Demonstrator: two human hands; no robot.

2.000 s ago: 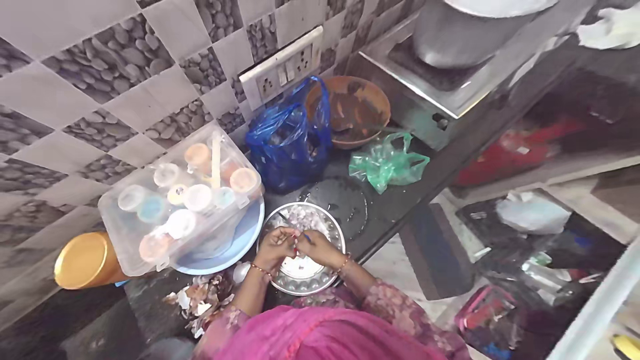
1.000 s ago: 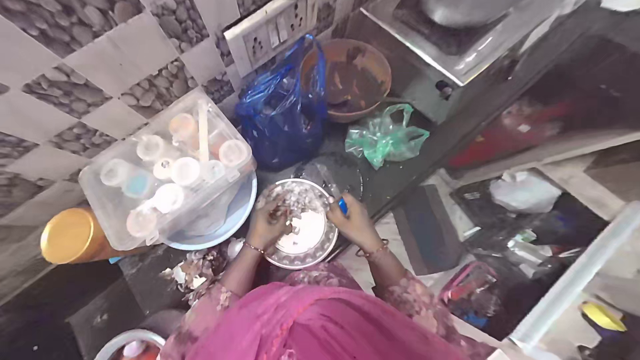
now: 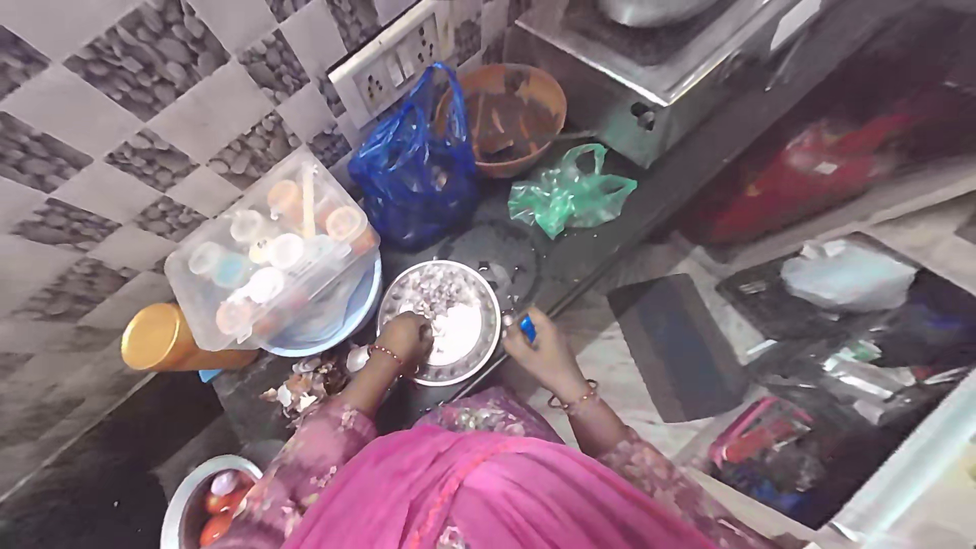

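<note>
A round metal plate (image 3: 492, 324) sits near the counter edge with chopped pieces, apparently onion (image 3: 438, 290), on its far part. Over the plate's left side is my left hand (image 3: 409, 341), fingers curled down; whether they hold a piece cannot be told. Just off the plate's right rim, my right hand (image 3: 536, 347) is closed on a small tool with a blue handle (image 3: 527, 329); its blade is not clear. Beside my left wrist lie a whitish bulb, perhaps an onion (image 3: 357, 358), and a heap of dry peels (image 3: 309, 385).
A clear plastic box of jars (image 3: 267, 259) rests on a blue basin (image 3: 366, 301), beside an orange container (image 3: 156, 339). Beyond the plate are a blue bag (image 3: 415, 183), a brown bowl (image 3: 518, 164), a green bag (image 3: 568, 194) and a stove (image 3: 663, 84). A pot (image 3: 179, 496) holds tomatoes (image 3: 217, 526).
Two seconds ago my hands were together over the plate; they are now apart, the right one beyond the rim. The pot at lower left has come into view as the view shifted.
</note>
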